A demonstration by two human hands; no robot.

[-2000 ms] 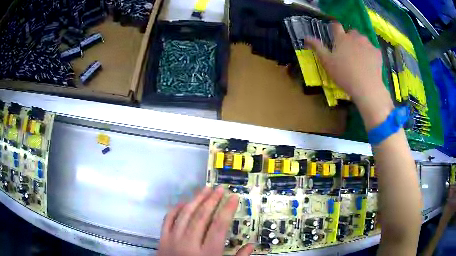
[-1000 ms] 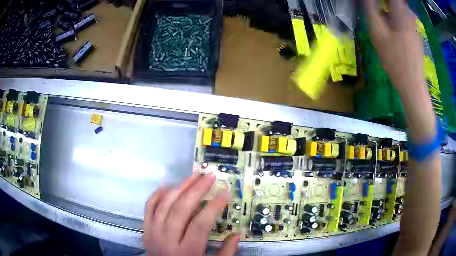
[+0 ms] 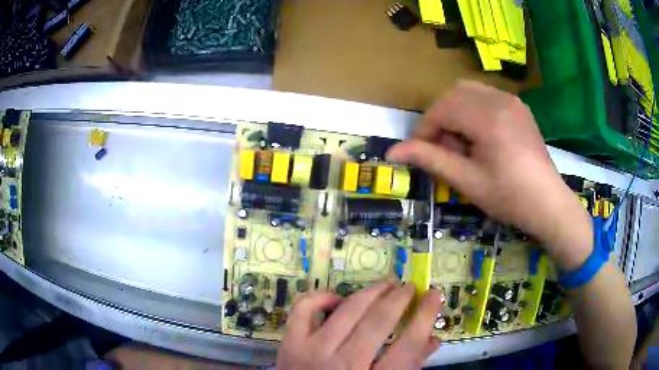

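Cream circuit boards (image 3: 274,249) lie joined in a row, crowded with parts. A long taped heat sink plate (image 3: 421,269) stands along the right edge of the second board, silver above and yellow below. My right hand (image 3: 491,155) is at its upper end with thumb and fingers closed; the fingertip contact is partly hidden. My left hand (image 3: 361,329) is at its lower yellow end, fingertips around it. Black large capacitors (image 3: 374,211) lie below the yellow parts (image 3: 358,177). Similar yellow plates (image 3: 480,295) stand on boards further right.
Boards lie in a silver metal-railed track (image 3: 144,209), with a small loose yellow part (image 3: 97,137) and a dark one at left. Beyond the rail are a black tray of green parts (image 3: 220,27), cardboard with yellow-covered plates (image 3: 491,32) and a green crate (image 3: 571,79).
My right hand has come from the plates and crate down to the boards. A yellow-covered plate now stands at the second board's right edge. My left hand has moved right. The view has shifted.
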